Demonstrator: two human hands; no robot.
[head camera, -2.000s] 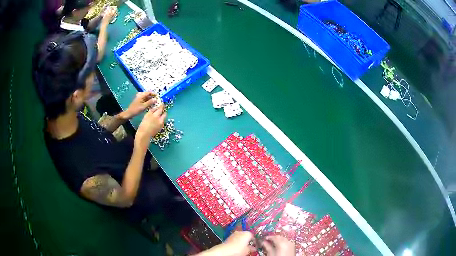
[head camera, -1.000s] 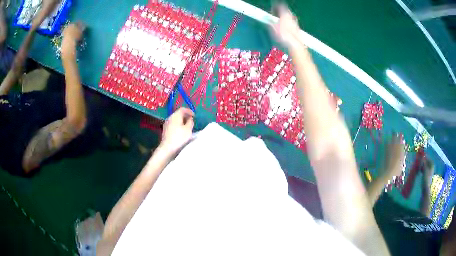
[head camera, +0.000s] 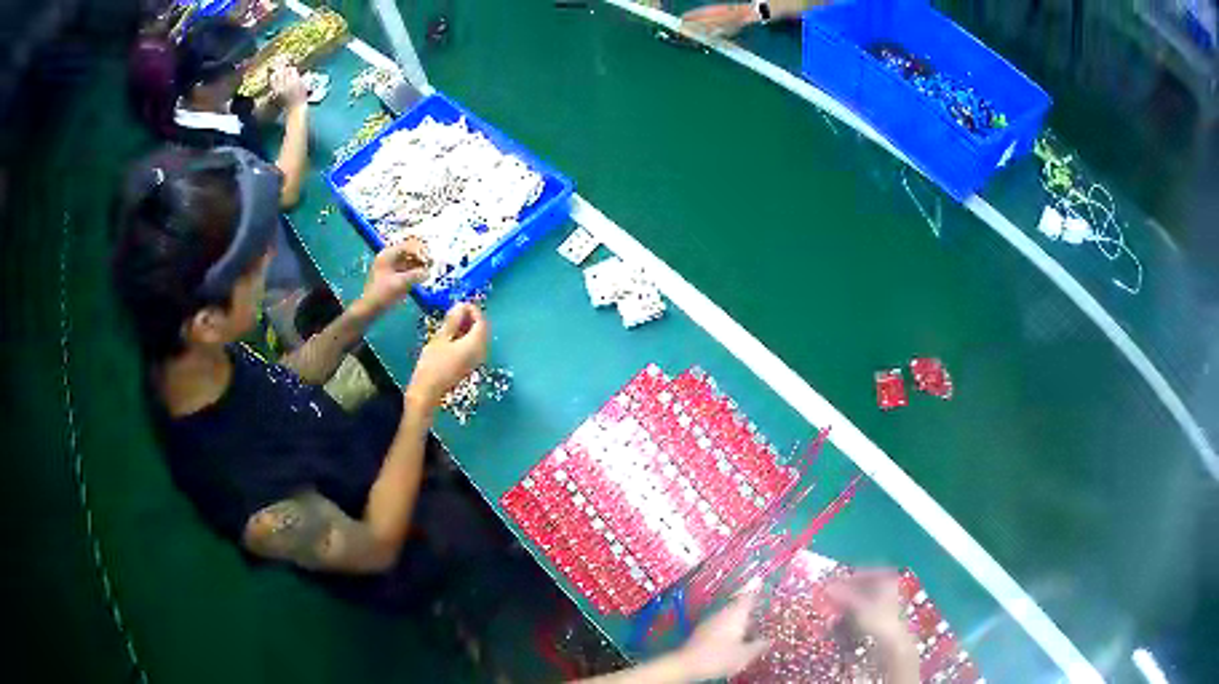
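A large stack of red PCB panels (head camera: 648, 488) lies on the green bench. Thin red edge rails (head camera: 782, 535) are heaped along its right side. A blue-handled tool (head camera: 658, 617) lies at the stack's near corner, beside my left hand. Smaller red boards (head camera: 802, 621) lie at the bottom, partly under my hands. My left hand (head camera: 726, 641) is low at their left edge. My right hand (head camera: 872, 601) is blurred above them. Whether either hand holds anything cannot be made out. Two small red PCBs, one at the left (head camera: 892, 388), lie beyond the white strip.
A seated person (head camera: 288, 388) works on my left beside a blue bin of white parts (head camera: 559, 201). White pieces (head camera: 622, 290) lie near the white strip (head camera: 802, 394). Across are a deeper blue bin (head camera: 922, 127) and an arm (head camera: 729, 18). Another person sits further left.
The view has swung back to the left. My right hand, stretched out over the white strip, is back above the boards. Two red PCBs now show beyond the strip. My left hand has moved onto the boards' edge.
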